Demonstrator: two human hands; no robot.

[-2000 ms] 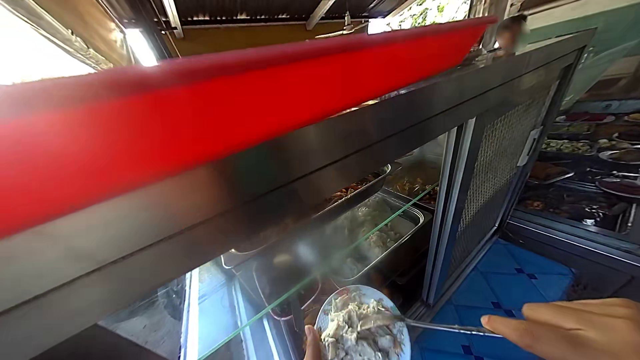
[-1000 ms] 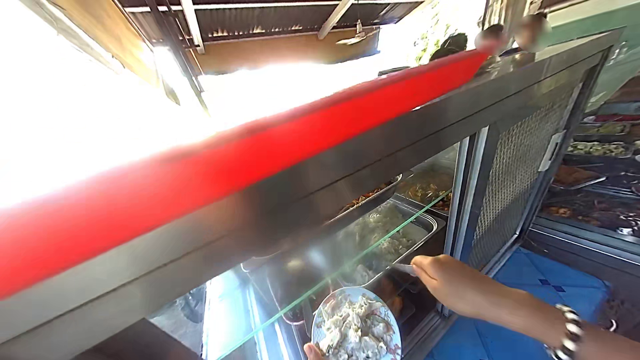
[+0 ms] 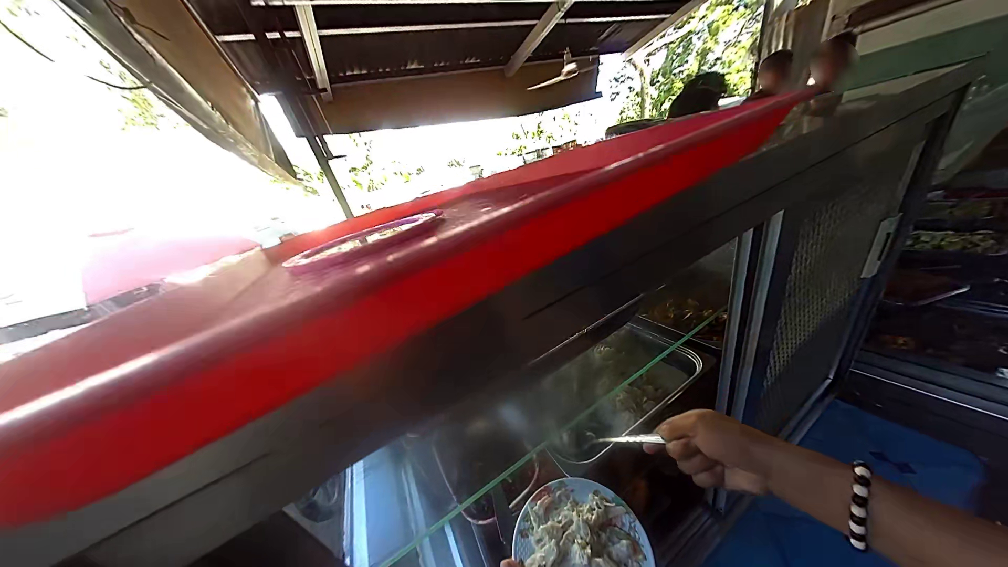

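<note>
My right hand (image 3: pixel 705 453), with a black-and-white beaded bracelet on its wrist, is closed around the handle of a metal utensil (image 3: pixel 630 439), likely a spoon. The utensil's far end is over the near end of a metal food tray (image 3: pixel 693 364) inside the display case. A small patterned plate (image 3: pixel 647 543) heaped with pale, shredded-looking food (image 3: pixel 579 529) is at the bottom edge. Only a fingertip of my left hand (image 3: pixel 510 562) shows at the plate's left rim; the rest is out of frame.
A glass shelf edge (image 3: pixel 551 438) crosses above the trays. A red tray or ledge (image 3: pixel 472 291) lies along the case top, with a purple-rimmed plate (image 3: pixel 362 242) on it. A mesh door (image 3: pixel 815 276) stands at right, near more food trays (image 3: pixel 945 244). People's heads (image 3: pixel 776 72) show beyond.
My right hand has moved from beside the plate to the food tray, still holding the utensil. The plate stays low in view. The view has tilted up, showing more of the red surface.
</note>
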